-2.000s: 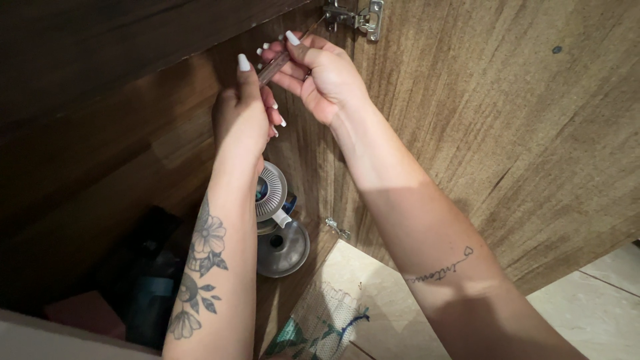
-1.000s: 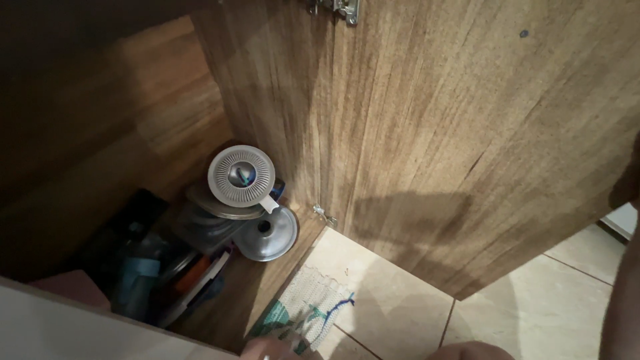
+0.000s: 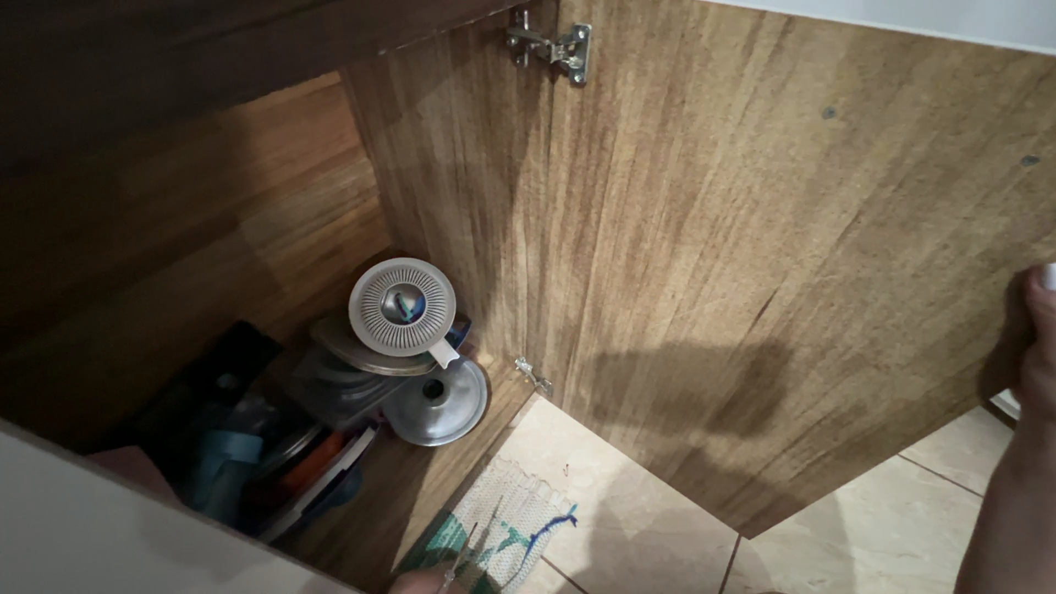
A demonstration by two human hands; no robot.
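At the right edge of the view my right hand (image 3: 1041,338) grips the free edge of the open wooden cabinet door (image 3: 701,247), the thumb on its inner face. Only a bit of my left hand (image 3: 422,579) shows at the bottom edge, holding a thin tool with a metal shaft (image 3: 471,540), over a woven mat. Most of that hand and the tool's handle are out of view. A metal hinge (image 3: 561,51) joins door and cabinet at the top; a second hinge (image 3: 534,376) sits low down. Both look attached on the door side.
Inside the cabinet stand a round slotted strainer (image 3: 371,318), a metal lid (image 3: 462,408) and dark and coloured kitchen items (image 3: 227,454). The white and green mat (image 3: 503,495) with blue thread lies on the floor tiles (image 3: 619,528). A pale panel edge (image 3: 165,528) crosses the lower left.
Two seconds ago both hands were together near the upper hinge, around a slim clear object. They have come away from it, and my right hand is now at the door's outer edge.
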